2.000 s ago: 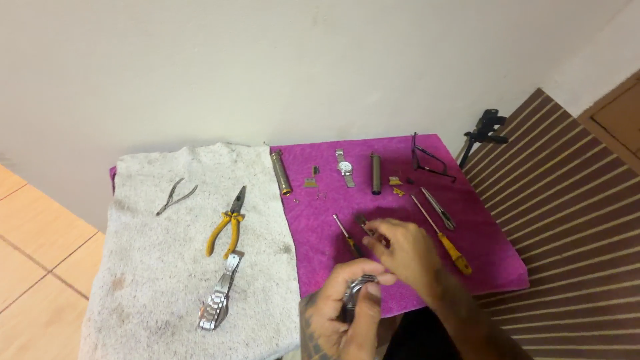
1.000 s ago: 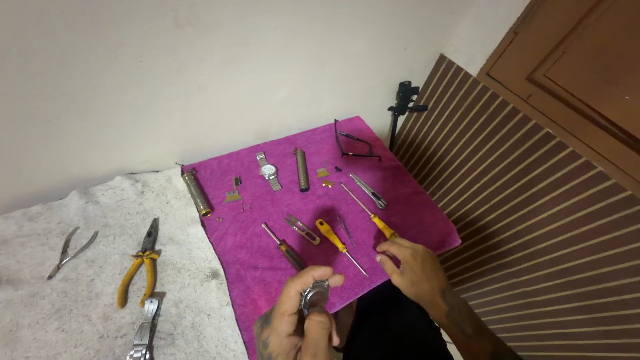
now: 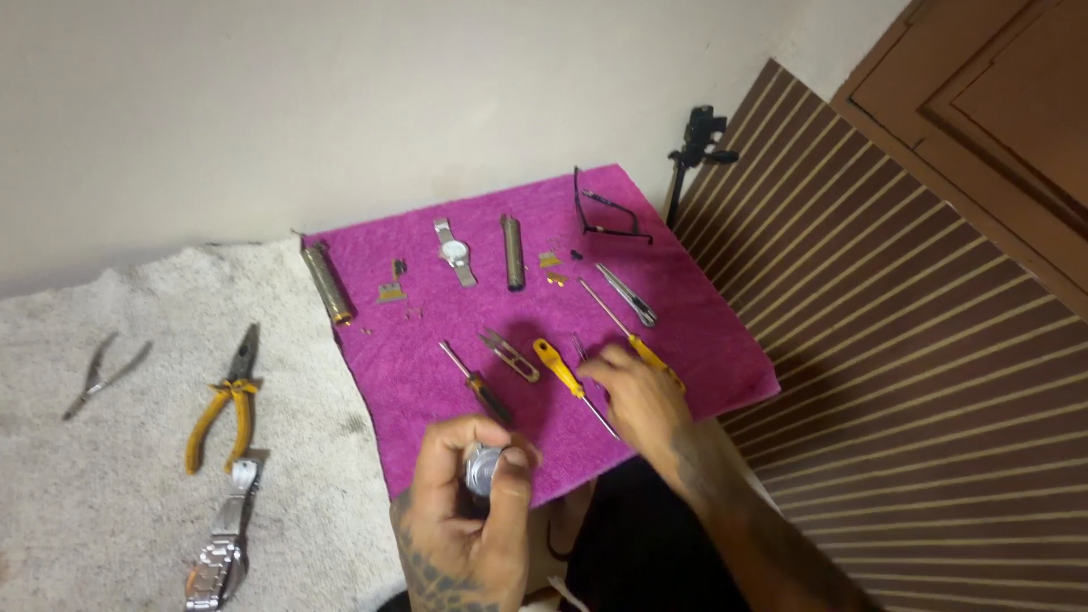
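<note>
My left hand (image 3: 472, 510) holds a round metal watch case (image 3: 483, 470) between thumb and fingers, above the front of the magenta towel. My right hand (image 3: 642, 399) reaches down over the towel, its fingertips at thin metal tweezers (image 3: 580, 348); whether they grip them I cannot tell. Left of it lies a yellow-handled screwdriver (image 3: 558, 367), and right of it another yellow-handled screwdriver (image 3: 646, 348), partly hidden by the hand. Thread snips (image 3: 510, 355) and a dark-handled screwdriver (image 3: 478, 387) lie between both hands.
Behind are a wristwatch (image 3: 455, 252), two metal cylinders (image 3: 512, 255) (image 3: 327, 285), small brass parts (image 3: 556, 279), a utility knife (image 3: 627, 295) and eyeglasses (image 3: 605, 228). The white towel (image 3: 323, 442) bears yellow pliers (image 3: 223, 408), nippers (image 3: 98, 378) and a metal-band watch (image 3: 219, 552). A striped panel (image 3: 884, 365) stands right.
My right hand has moved left from the right-hand screwdriver to the tweezers. The left hand still holds the watch case. The view has swung right since the oldest frame.
</note>
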